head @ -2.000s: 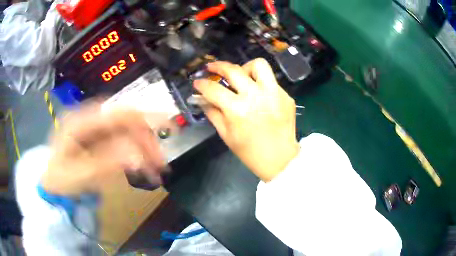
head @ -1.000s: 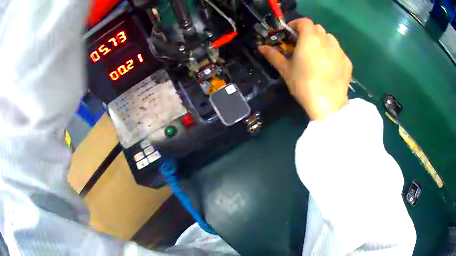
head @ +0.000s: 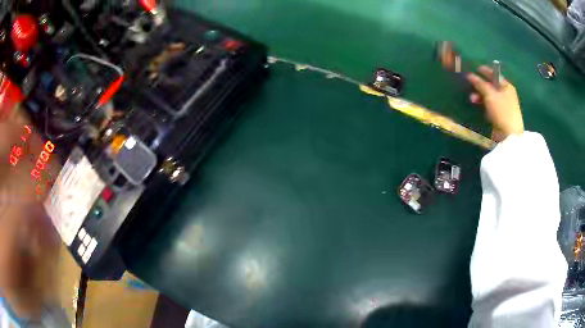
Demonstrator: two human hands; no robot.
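A dark grey screen point(head: 135, 160) hangs out of the left nest of the black press fixture point(head: 186, 122), its orange flex cable toward the nest. The right nest shows no screen. My right hand point(head: 497, 102) is over the mat at upper right. A thin shiny piece shows at its fingers and a blurred dark and brownish thing lies just left of them; whether it holds either is unclear. My left hand point(head: 25, 218) is a large blur at the left edge, over the red timer digits; its fingers cannot be made out. Two open watch housings point(head: 415, 193) point(head: 447, 175) lie on the mat.
Another housing point(head: 388, 81) lies by the worn yellow tape point(head: 436, 119), and a small dark piece point(head: 546, 70) lies far right. Red-gripped clamps point(head: 110, 90) stand over the fixture. Clear plastic point(head: 574, 224) shows at the right edge.
The view has turned right. My right hand has left the fixture's right station and moved out over the mat. My left hand has come into view at the left edge.
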